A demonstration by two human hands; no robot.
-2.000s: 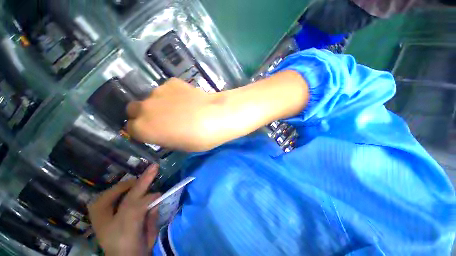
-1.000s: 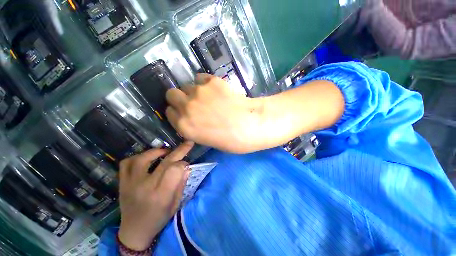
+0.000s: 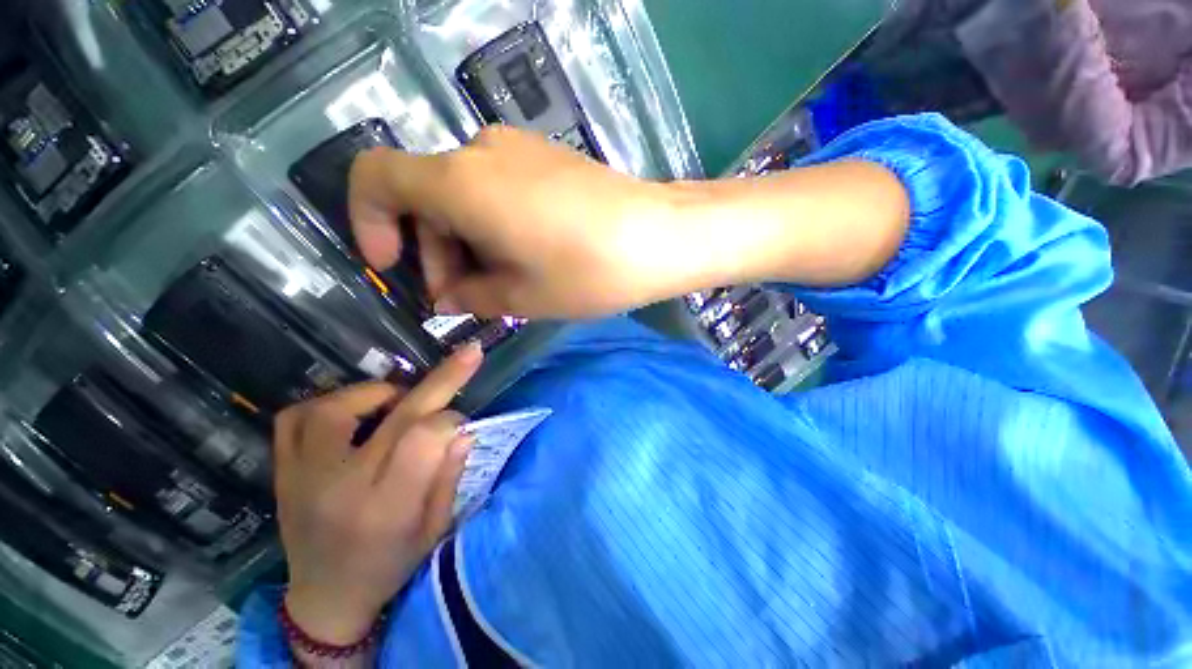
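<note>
A black handset (image 3: pixel 324 170) lies in a pocket of the clear blister tray (image 3: pixel 190 163), its small orange mark showing. My right hand (image 3: pixel 536 229) is over this handset, fingers curled down onto it and hiding its middle. A small white piece (image 3: pixel 448 323) shows at the fingertips near the handset's lower end; whether the fingers grip it or the handset is unclear. My left hand (image 3: pixel 366 484), with a dark red bracelet, holds a printed white label sheet (image 3: pixel 490 451) at the tray's near edge, index finger pointing toward the handset.
More handsets sit in the tray, one at the upper right (image 3: pixel 526 85) and several to the left. A printed white sheet (image 3: pixel 203 640) lies at the lower left. Small metallic parts (image 3: pixel 758 333) show beyond my right forearm. Another person's pink sleeve (image 3: pixel 1105 92) is at the upper right.
Tray and handsets have shifted left and slightly up in view. My right hand has risen, its fingers more spread over the handset, and a white piece now shows below them. My left hand still holds the sheet.
</note>
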